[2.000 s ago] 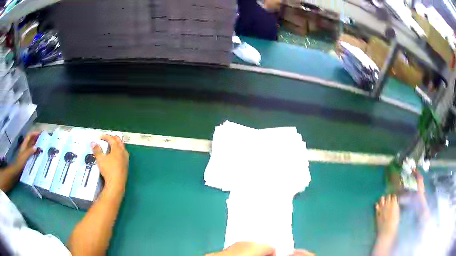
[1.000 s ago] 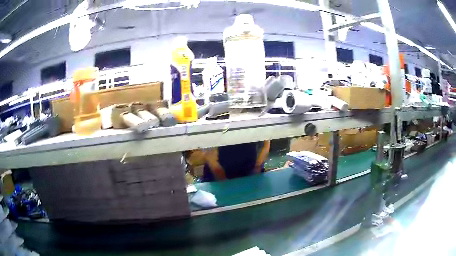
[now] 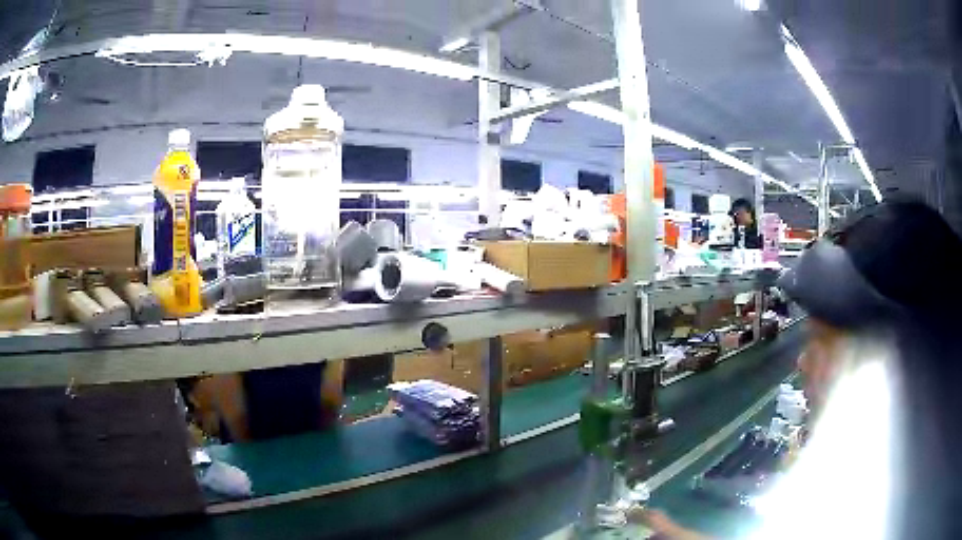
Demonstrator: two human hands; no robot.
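Note:
Neither of my hands is in the picture. Nearest in front are the dark green conveyor belt (image 3: 422, 515), along the bottom, and the green arbor press (image 3: 603, 427), upright at lower right. A neighbour's hand (image 3: 659, 522) is low beside the press base, next to small whitish parts that are too blurred to tell. A stack of blue-white printed packs (image 3: 438, 409) lies on the far green bench. A whitish plastic bag (image 3: 224, 477) lies at lower left on that bench.
A metal shelf (image 3: 316, 340) crosses the view, with an orange-yellow bottle (image 3: 177, 227), a large clear bottle (image 3: 303, 195), grey-white tubes (image 3: 390, 276) and a cardboard box (image 3: 549, 264). A neighbour in a dark cap (image 3: 907, 258) fills the right side. An opposite worker (image 3: 283, 401) is partly hidden.
The view has swung up and to the right. The white paper stack and my hands at the bottom edge have left the picture. The neighbour on the right has come into view.

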